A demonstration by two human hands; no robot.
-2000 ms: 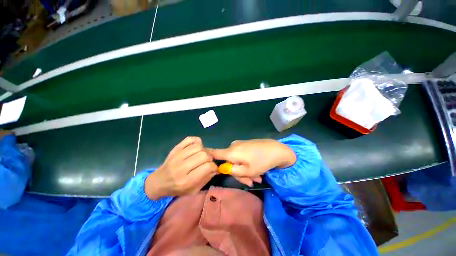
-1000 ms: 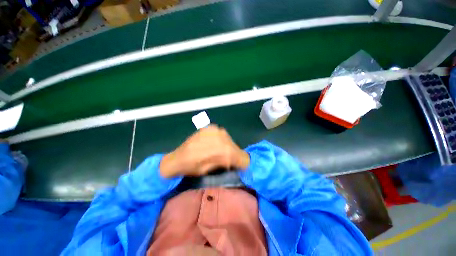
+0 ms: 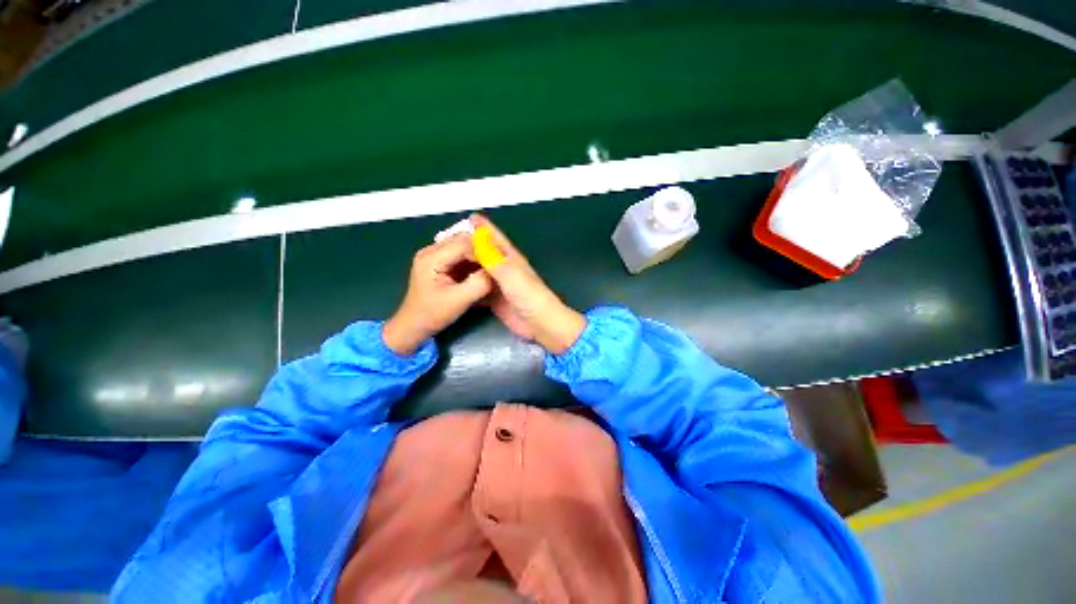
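The small white folded wipe [image 3: 456,230] shows just beyond my fingertips, near the white rail, partly covered by them. My left hand [image 3: 433,293] is bent, its fingers meeting the right hand's fingers over the wipe. My right hand [image 3: 524,293] has a bright yellow finger cover [image 3: 487,249] on one finger and points toward the wipe. The fingertips overlap, so whether either hand grips the wipe cannot be told.
A whitish plastic bottle [image 3: 656,228] stands right of my hands. Farther right is a red-orange rimmed dark bin [image 3: 806,253] with white wipes [image 3: 840,208] and a clear bag [image 3: 903,148]. A tray with dark cells [image 3: 1043,242] is at the far right. The green conveyor [image 3: 389,130] runs behind.
My hands have moved from close to my chest forward to the wipe and now cover part of it. The yellow finger cover, hidden one second ago, shows again.
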